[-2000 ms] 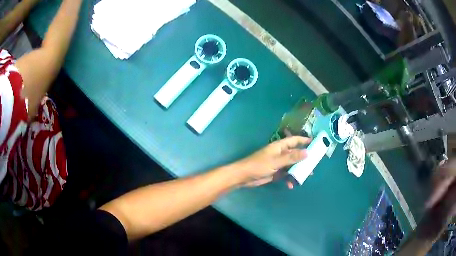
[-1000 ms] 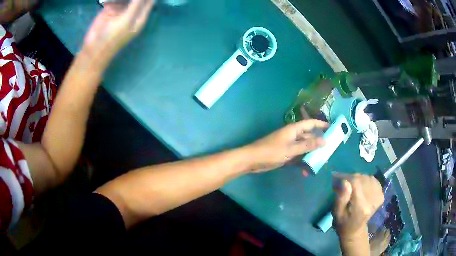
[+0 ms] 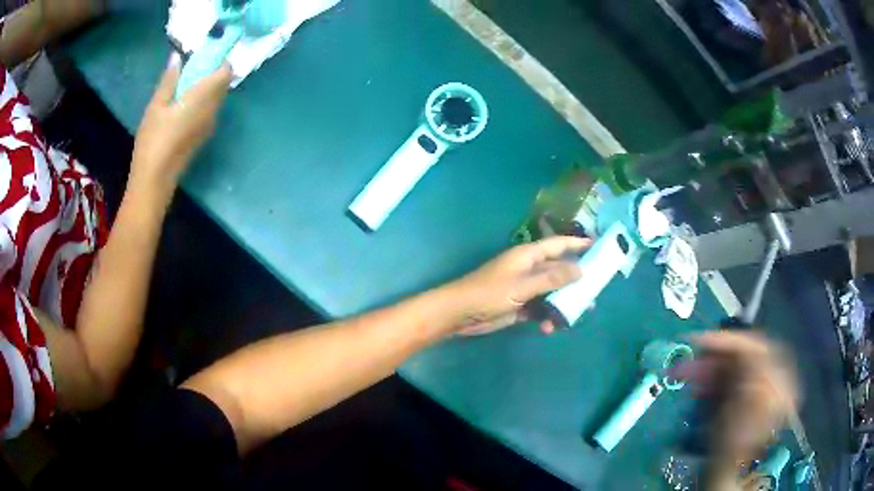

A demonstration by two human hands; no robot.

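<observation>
A mint handheld fan (image 3: 596, 278) has its head under the white ram pad (image 3: 654, 219) of the bench press (image 3: 738, 197). My left hand (image 3: 525, 288) holds its handle. My right hand (image 3: 752, 398) is blurred at the lower right, at the grip end of the metal press lever (image 3: 767, 268); its fingers are too blurred to read. Another fan (image 3: 628, 414) lies on the bench just left of my right hand. One more fan (image 3: 398, 177) lies left of the press, head away from me.
A neighbour in a red-and-white top (image 3: 48, 278) holds a fan (image 3: 203, 59) over white sheets or bags (image 3: 264, 48) at the upper left. A crumpled white cloth (image 3: 679, 278) lies beside the press. More mint parts (image 3: 778, 470) show at the lower right edge.
One of the two fans on the left has gone from the bench, and the neighbour holds a fan. My right hand has moved with the lever. A fan now shows beside my right hand.
</observation>
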